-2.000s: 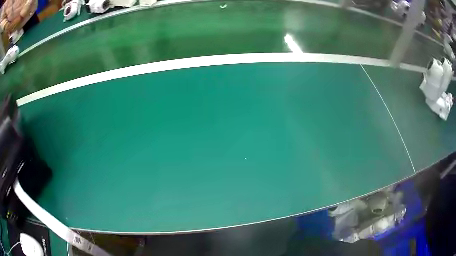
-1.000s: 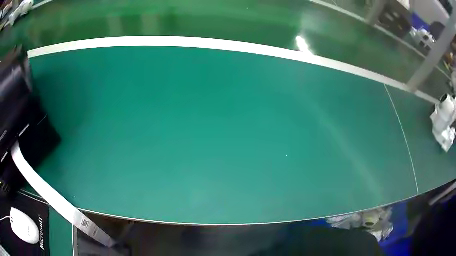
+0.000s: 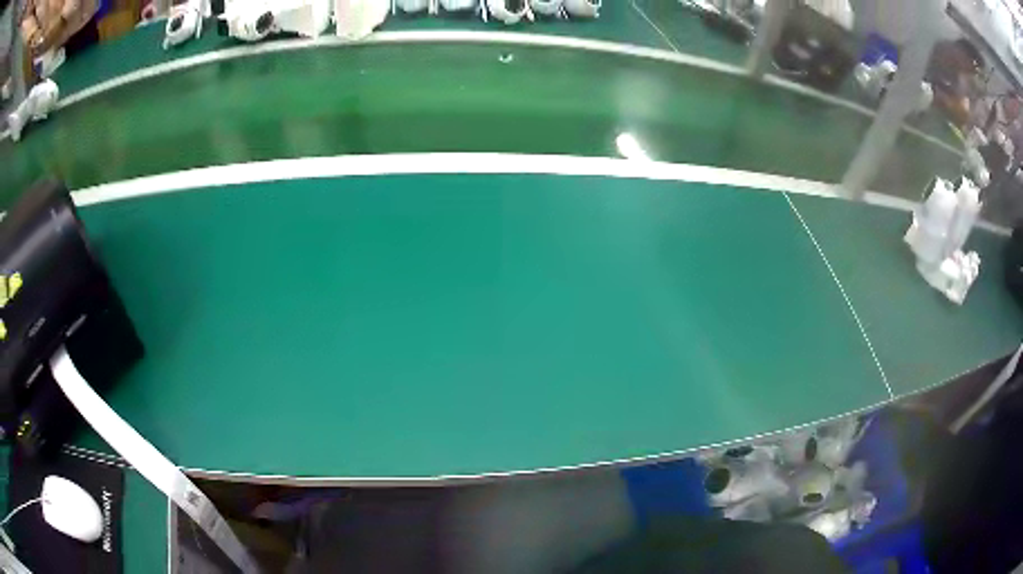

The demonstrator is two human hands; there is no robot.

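Note:
Neither of my hands is in view. The green-matted workbench (image 3: 471, 325) lies in front of me. At the left stands a bulky black box (image 3: 67, 292), likely a label printer, with yellow stickers. A long white label strip (image 3: 123, 440) comes out of it and hangs over the bench's front edge. A white corded mouse (image 3: 72, 508) rests on a black mouse pad (image 3: 101, 538) at the lower left. White cameras (image 3: 945, 238) stand together at the right end of the bench.
A blue bin (image 3: 662, 493) holding several white cameras (image 3: 785, 482) is below the front edge. A green conveyor (image 3: 370, 107) with white edge lines runs behind the bench. Several white cameras (image 3: 297, 16) line its far side. A person's hand (image 3: 51, 20) shows at the upper left. A grey post (image 3: 892, 123) stands upper right.
The view has shifted, so the far row of cameras and more of the blue bin show again. The printer, strip and mouse show no movement of their own.

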